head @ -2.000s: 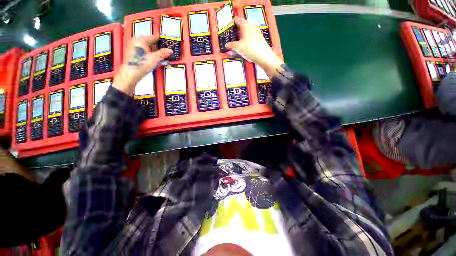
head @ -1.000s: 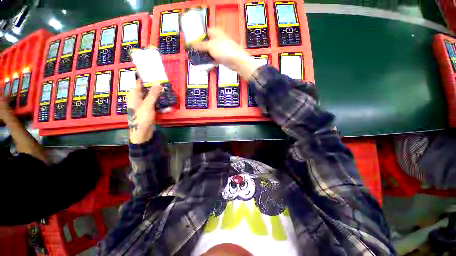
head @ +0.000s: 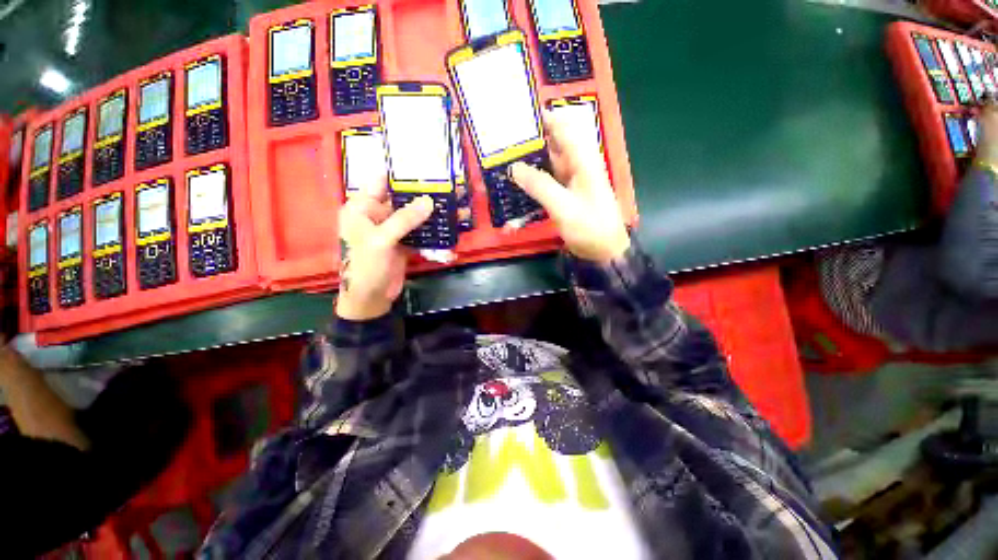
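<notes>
My left hand (head: 380,235) holds a black keypad phone (head: 418,140) with yellow trim and a lit white screen, thumb on its keys. My right hand (head: 576,195) holds a second such phone (head: 499,101), tilted, screen white, thumb near the top of its keypad. Both phones are held above the red phone tray (head: 258,164) in front of me. One pocket in its top row and one at its lower left show empty. Other phones (head: 292,72) lie in its pockets. The held phones and my hands hide part of the lower row.
A second red tray (head: 109,315) full of phones adjoins at left. Another red tray (head: 917,120) lies far right, with a person's arm (head: 967,202) beside it. The dark green bench (head: 755,131) runs between. Another person's arm (head: 42,403) shows at lower left. Red stools stand below.
My hands have drawn together over the tray, both phones now side by side with their screens facing me. My right hand has turned its phone and moved it right. The view has shifted too.
</notes>
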